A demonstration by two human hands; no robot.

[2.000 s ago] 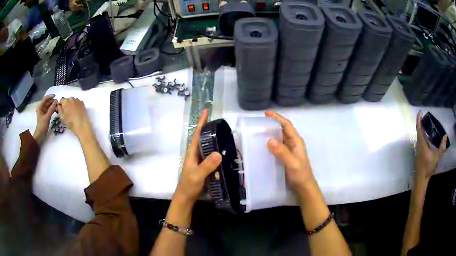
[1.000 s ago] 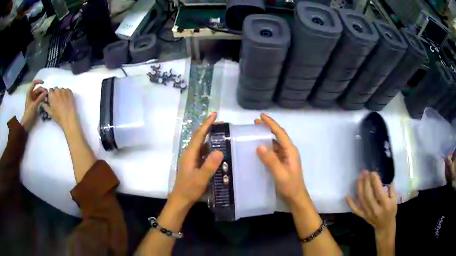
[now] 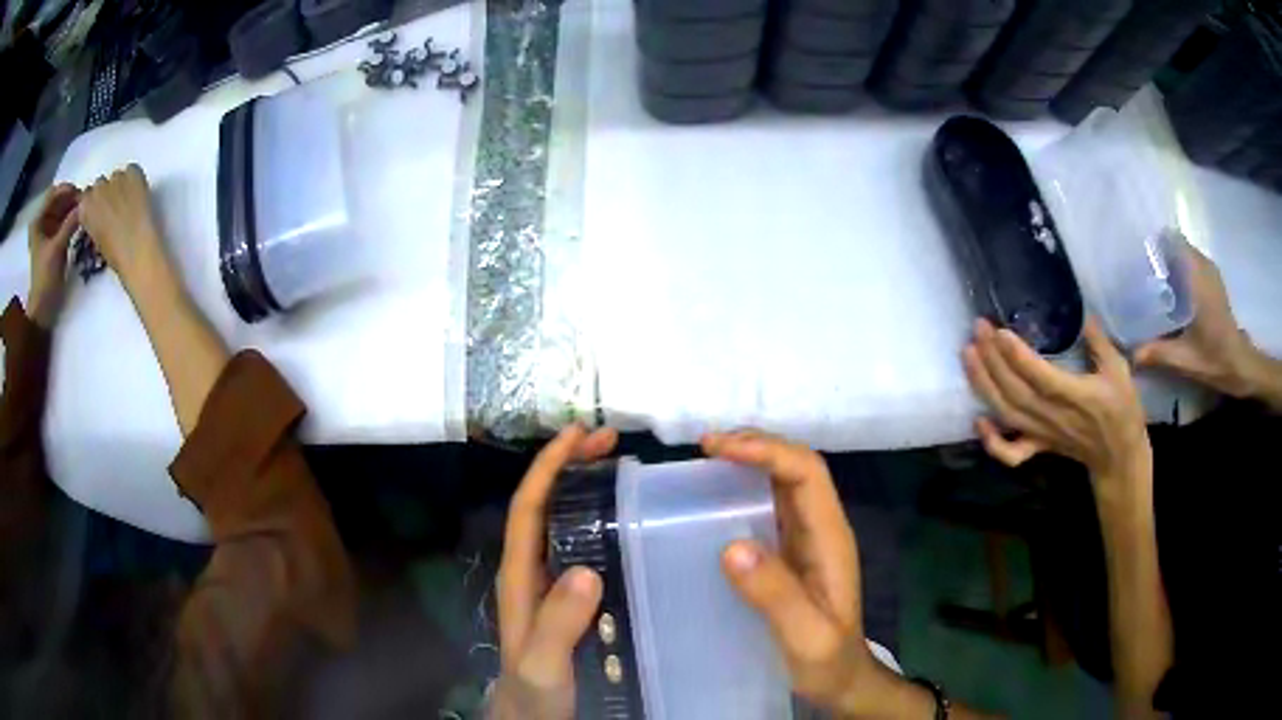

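A joined unit [image 3: 626, 577] is held between both my hands over my lap, below the table's front edge. Its glossy black ribbed cover [image 3: 584, 528] is on the left, with two small shiny knobs facing up. Its frosted translucent housing [image 3: 703, 563] is on the right and meets the cover with no gap that I can see. My left hand [image 3: 551, 577] grips the black side, thumb on top. My right hand [image 3: 801, 570] grips the frosted side. The unit's lower end is cut off by the frame's bottom edge.
Another joined unit [image 3: 288, 204] lies on the white table [image 3: 759, 267], left of the clear tape strip [image 3: 509, 239]. Small black clips [image 3: 419, 66] lie behind it. Grey stacks [image 3: 699, 56] stand at the back. Neighbours' hands work at left [image 3: 120, 218] and at right, by a black cover [image 3: 1001, 232] and a translucent housing [image 3: 1118, 211].
The gap between cover and housing has closed. My hands have brought the unit down and toward me, off the table. The view has tilted down. The right neighbour's hands now hold a cover and a housing.
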